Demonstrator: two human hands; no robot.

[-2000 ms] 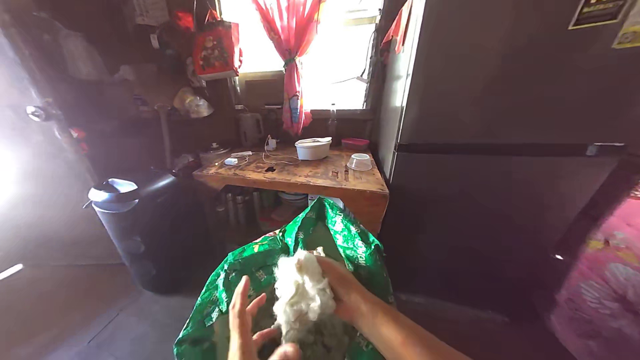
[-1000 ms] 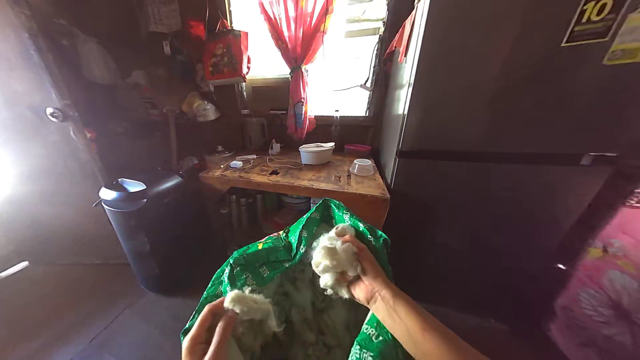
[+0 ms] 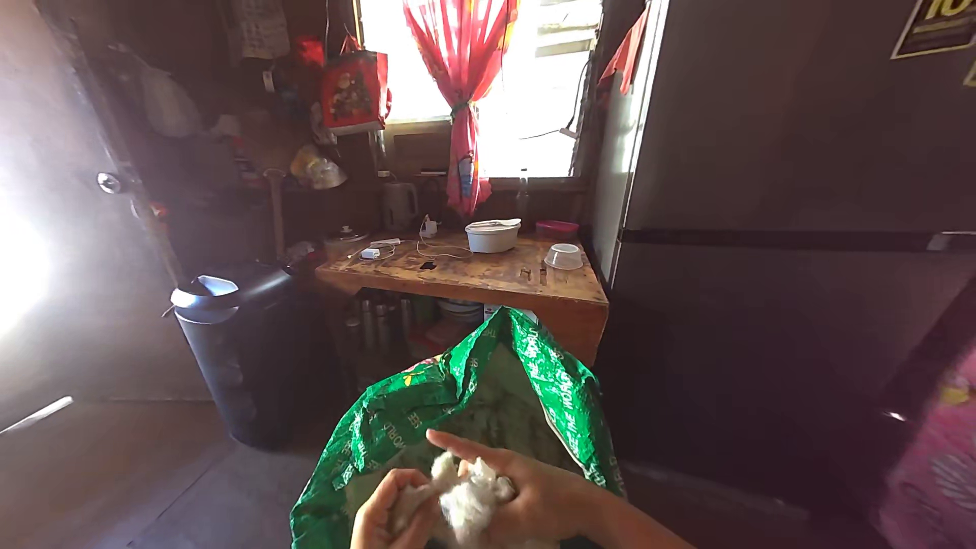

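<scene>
A clump of white fluffy fibre (image 3: 467,496) lies between my two hands, low in the middle of the view. My left hand (image 3: 396,509) has its fingers closed on the left end of the fibre. On the other side my right hand (image 3: 534,492) holds the larger part against its palm, index finger stretched out to the left. Both hands are over the mouth of a green printed bag (image 3: 568,396), which stands open and bears white lettering. What lies deep in the bag is mostly hidden by my hands.
Beyond the bag stands a wooden table (image 3: 457,278) with a white lidded container (image 3: 492,236), a clear plastic bowl (image 3: 564,257) and white chargers with cables. A dark bin (image 3: 236,358) is at the left, a tall dark refrigerator (image 3: 762,305) at the right. Pink patterned fabric (image 3: 934,465) hangs at the far right.
One second ago my hands were apart, each with its own tuft of fibre. Now they have come together low over the bag, the fibre meeting between them.
</scene>
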